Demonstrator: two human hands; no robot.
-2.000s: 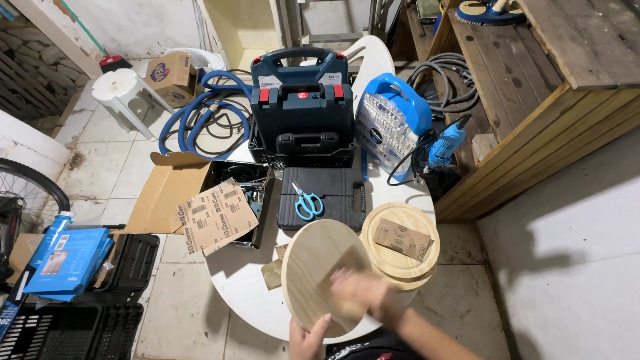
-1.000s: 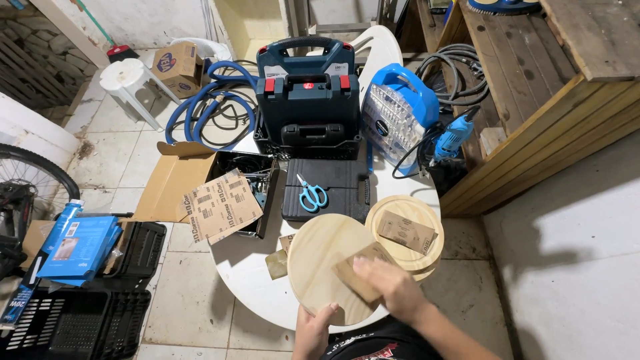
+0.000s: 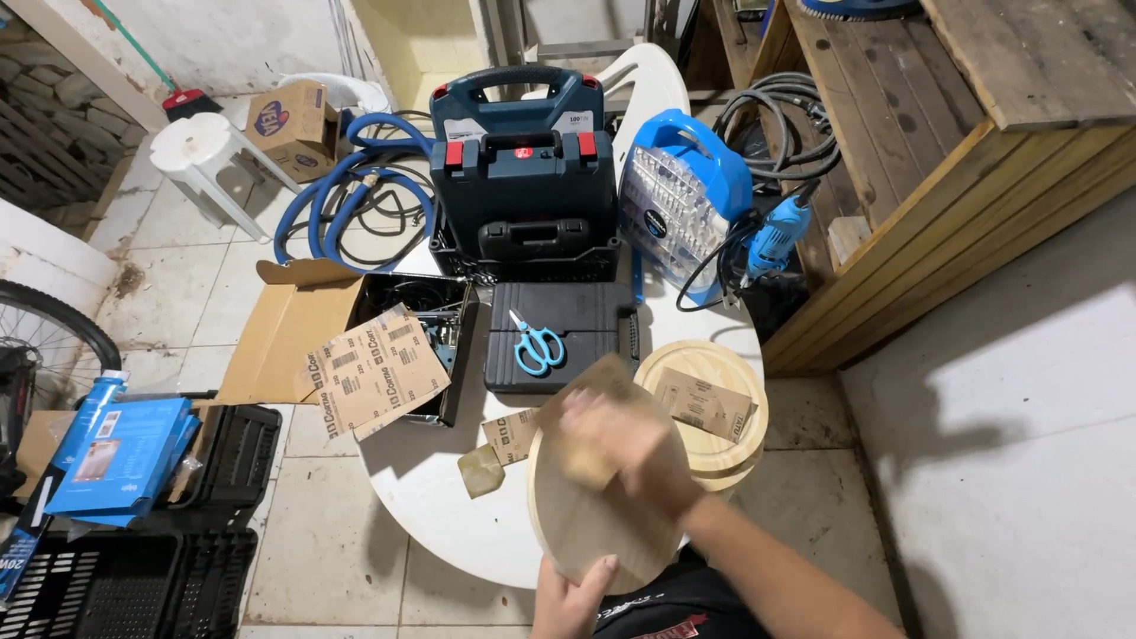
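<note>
My left hand (image 3: 575,599) grips the lower edge of a round wooden board (image 3: 603,524), which is held tilted in front of my body. Blurred by motion, my right hand (image 3: 617,435) presses a piece of sandpaper (image 3: 608,382) on the board's upper part. To the right, more round wooden boards (image 3: 750,453) lie stacked on the table with a sandpaper piece (image 3: 706,404) on top. Scissors with light blue handles (image 3: 540,348) rest on a black plastic case (image 3: 577,306). Larger sandpaper sheets (image 3: 382,368) lie over an open cardboard box (image 3: 288,337).
The white table (image 3: 426,524) also bears dark tool cases (image 3: 524,177), a blue-handled bit case (image 3: 679,195) and small sandpaper pieces (image 3: 510,435). A blue rotary tool (image 3: 778,235) hangs by a wooden shelf unit (image 3: 923,231). Black crates (image 3: 115,577) and a bicycle wheel (image 3: 62,319) stand left.
My right hand and the sandpaper have moved up the board toward its far edge. The board is more tilted than one second ago. My left hand still holds its lower edge.
</note>
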